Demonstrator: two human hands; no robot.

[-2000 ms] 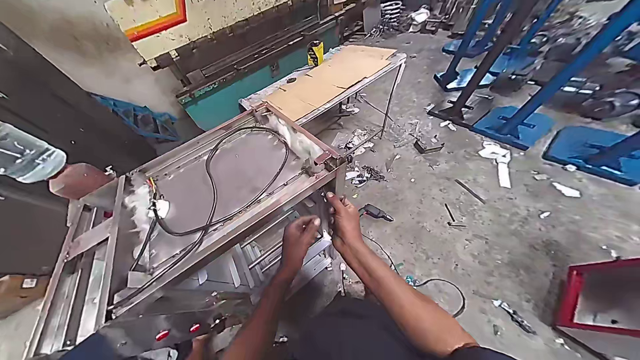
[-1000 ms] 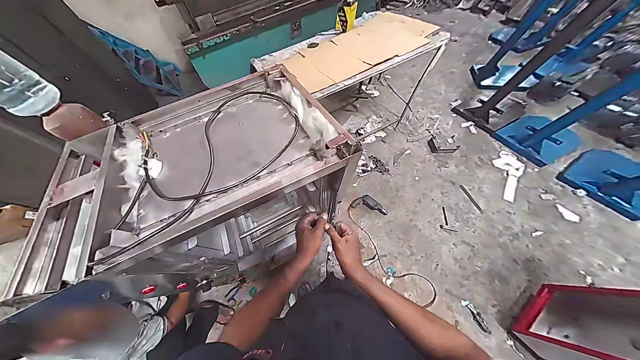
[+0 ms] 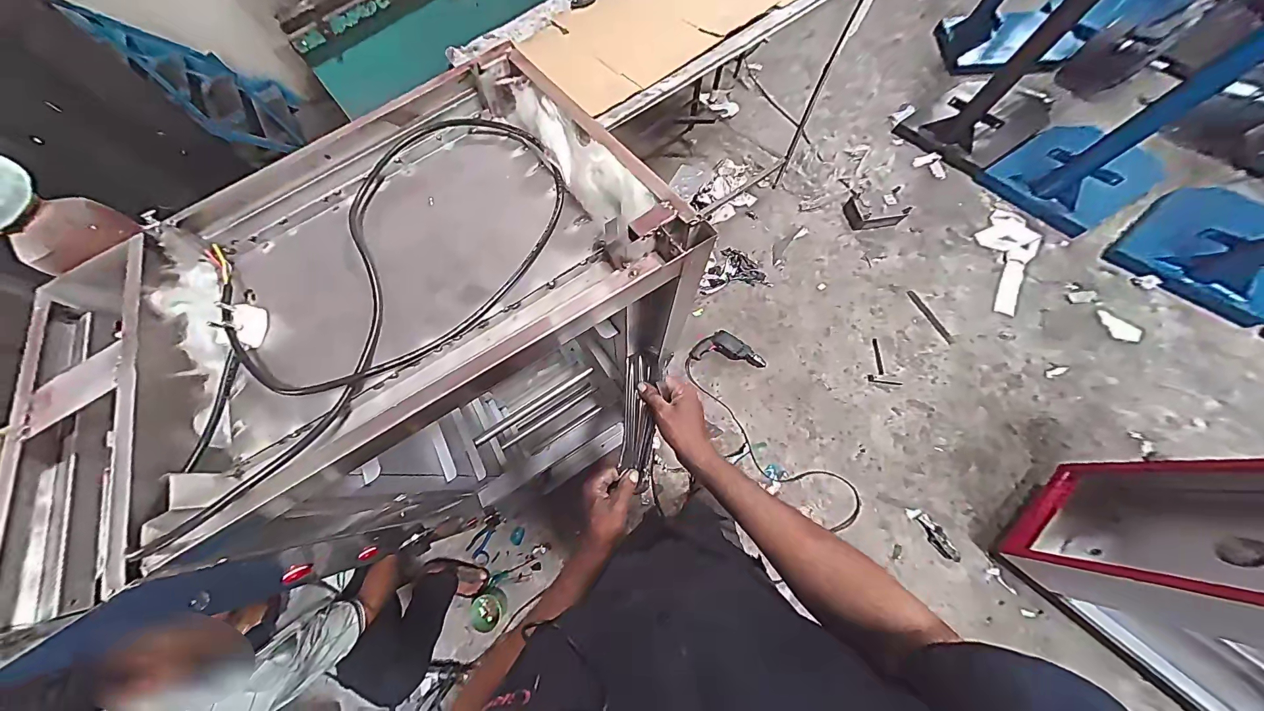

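Note:
My right hand [image 3: 675, 415] and my left hand [image 3: 612, 491] hold a bundle of thin dark strands or rods [image 3: 638, 420], the right one higher up and the left at its lower end. The bundle runs along the corner post of a metal frame cabinet [image 3: 513, 346]; whether it is wire or rod I cannot tell. On top of the cabinet a black cable [image 3: 373, 267] lies in a large loop over a grey panel. White fibrous insulation [image 3: 602, 183] fills the far end, and coloured wire ends [image 3: 218, 265] stick up at the left.
A co-worker [image 3: 296, 642] sits low at the lower left. A power drill [image 3: 728, 348] with its cord lies on the floor right of the cabinet. Cardboard [image 3: 632, 49] covers a table behind. Blue metal bases [image 3: 1076, 173] stand at the right, with a red-edged box [image 3: 1037, 513] below and scattered scraps around.
My hands were close together at the bundle one second ago; now they are apart, one above the other along it. The view has shifted, and the co-worker shows more than two seconds ago.

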